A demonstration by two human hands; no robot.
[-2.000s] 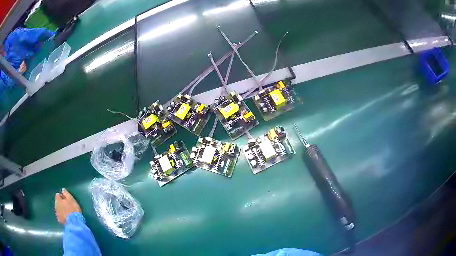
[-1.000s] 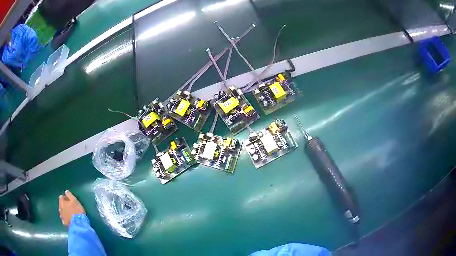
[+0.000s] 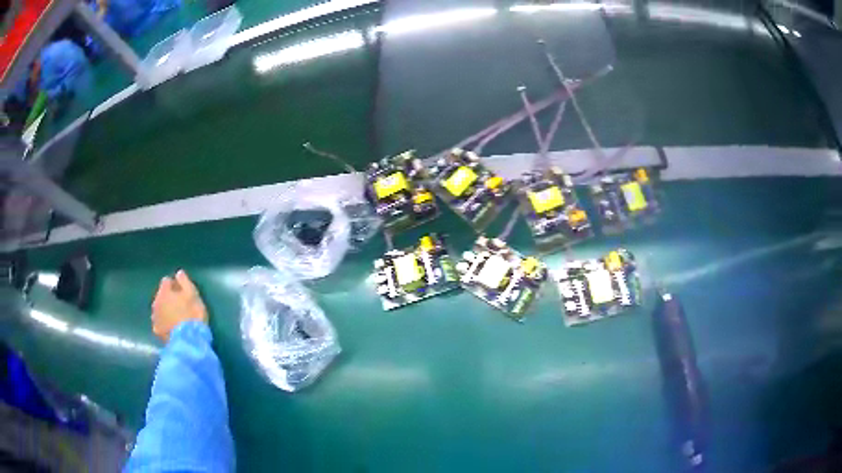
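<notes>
My left hand rests on the green bench at the left, back up, with its fingers curled and partly hidden. Nothing shows in it. My right hand is out of the picture. To its right lie two crumpled clear plastic bags, an upper one with dark contents and a lower one. Several power supply boards lie in two rows beyond them, the back row with yellow transformers, the front row with whitish ones. Thin wire leads trail from boards over the rail.
A dark electric screwdriver lies right of the boards. A pale rail crosses behind them. A dark object stands at far left. Clear trays and people in blue are at upper left.
The view has turned left, so bench items appear further right. The blue bin and the blue cloth at the bottom edge are out of view. My left hand still rests left of the bags.
</notes>
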